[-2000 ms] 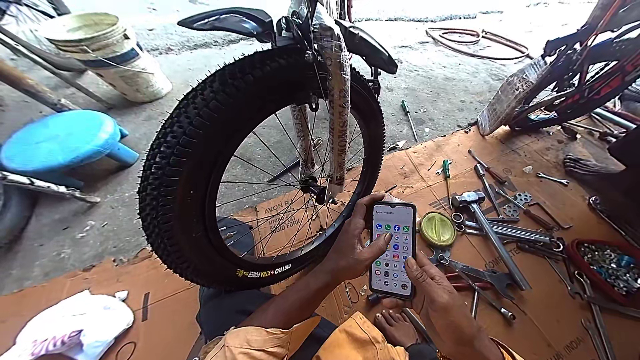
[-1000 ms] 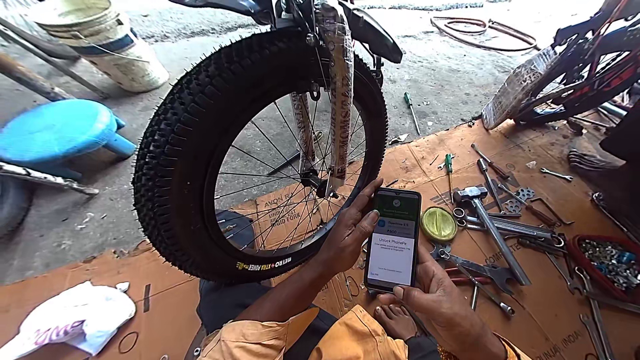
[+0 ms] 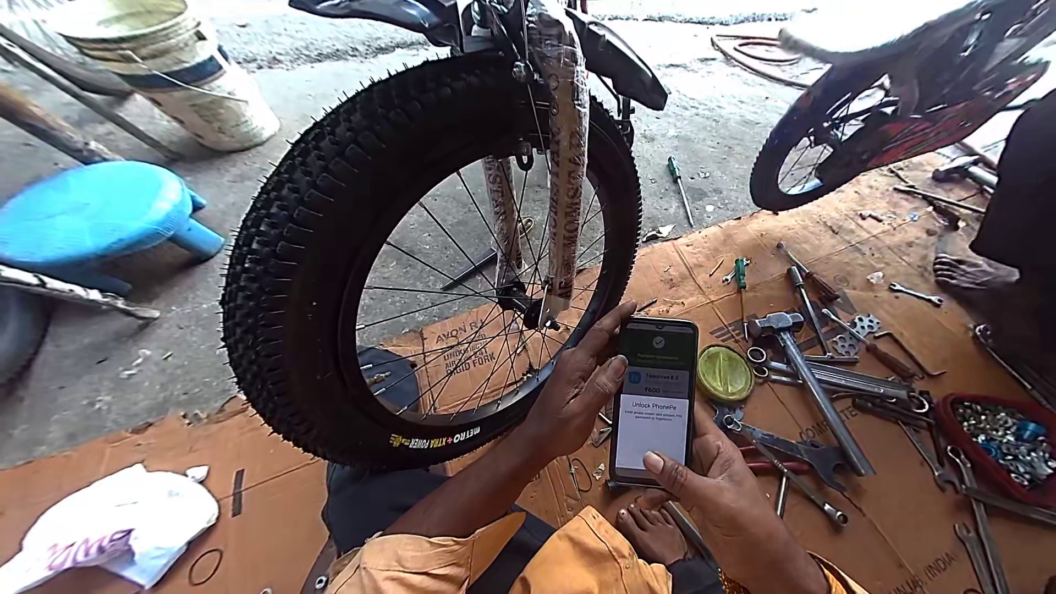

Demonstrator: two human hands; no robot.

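A smartphone [image 3: 654,404] with a lit screen bearing writing is held upright between my two hands. My left hand [image 3: 582,384] grips its left edge, the thumb lying near the screen's upper left. Around the right edge wraps my right hand [image 3: 722,474], its thumb over the lower part of the screen. Just beyond the hands stands a bicycle front wheel with a thick knobby tire [image 3: 289,247], in a fork [image 3: 569,165] wrapped in printed packing material. A round yellow-green container [image 3: 725,373] lies right of the phone.
Cardboard [image 3: 676,272] covers the ground. At right lie a hammer [image 3: 813,392], several wrenches, screwdrivers and a red tray of small hardware [image 3: 949,412]. A blue stool [image 3: 91,210], a bucket [image 3: 181,82] and a white bag [image 3: 124,520] are at left. A person's foot [image 3: 973,271] rests at right.
The phone screen changed from app icons to a dialog with text. My left thumb moved off the screen's middle, and my right thumb came onto its lower part. The bicycle at the right has shifted left.
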